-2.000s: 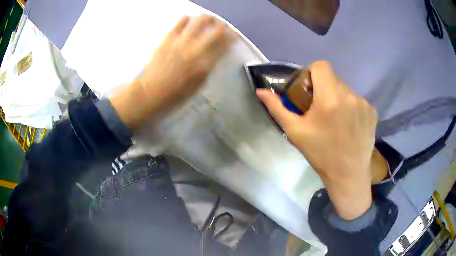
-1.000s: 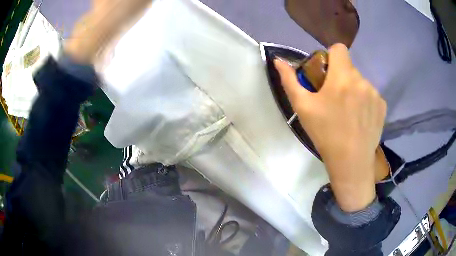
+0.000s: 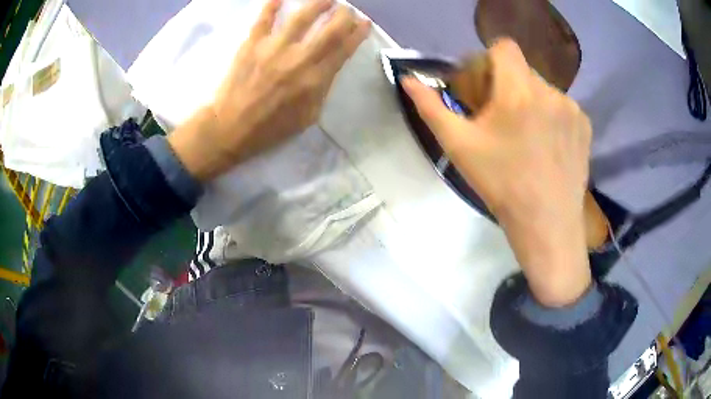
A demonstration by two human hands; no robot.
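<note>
A large white garment piece (image 3: pixel 351 148) lies over the near part of the pressing table and hangs down over my lap, with a seam line and creased folds in its middle. My left hand (image 3: pixel 273 90) lies flat on its upper part, fingers spread near the far curved edge. My right hand (image 3: pixel 518 156) is closed round the handle of the steam iron (image 3: pixel 425 128). The iron's pointed tip aims to the upper left, and its soleplate is on or just over the cloth's right edge; exact contact cannot be told.
A flat brown plate (image 3: pixel 538 39) lies beyond the iron on the lilac-grey table cover (image 3: pixel 639 93). The dark iron cord (image 3: pixel 670 210) trails right. A white heap (image 3: pixel 62 109) sits in a yellow-framed rack (image 3: pixel 35 206) at left. Black scissors loops (image 3: pixel 366 365) show near my lap.
My left hand has come back from the upper left onto the cloth. The iron in my right hand has moved slightly up and left. The brown plate appears farther right in the view.
</note>
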